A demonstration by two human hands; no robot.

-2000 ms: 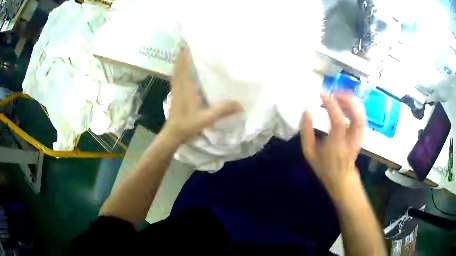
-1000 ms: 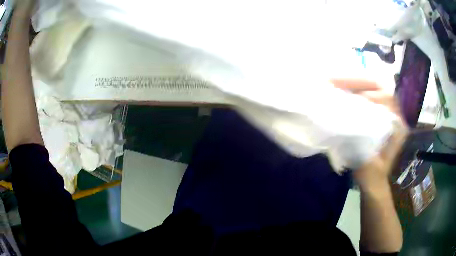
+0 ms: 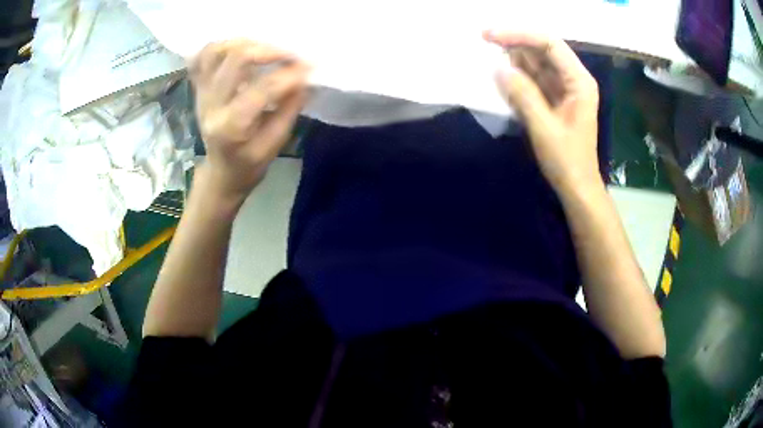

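Observation:
A white fabric piece lies over the table edge at the top middle, overexposed, its near edge hanging slightly over my lap. My left hand is at the fabric's left near part, fingers curled and blurred, and seems to pinch the edge. My right hand is at the right near part, thumb and fingers curved around the fabric's edge; whether they close on it is unclear. The dark navy apron covers my thighs below the fabric.
A heap of white cloth hangs at the left above a yellow curved bar. The table edge runs along the top. A dark smartphone stands at upper right. A brown box is at the right, and pale panels lie below.
The fabric, spread wide between my hands a second ago, now lies in front of me. My left hand has come in from the far left, my right hand up and inward. The view has shifted.

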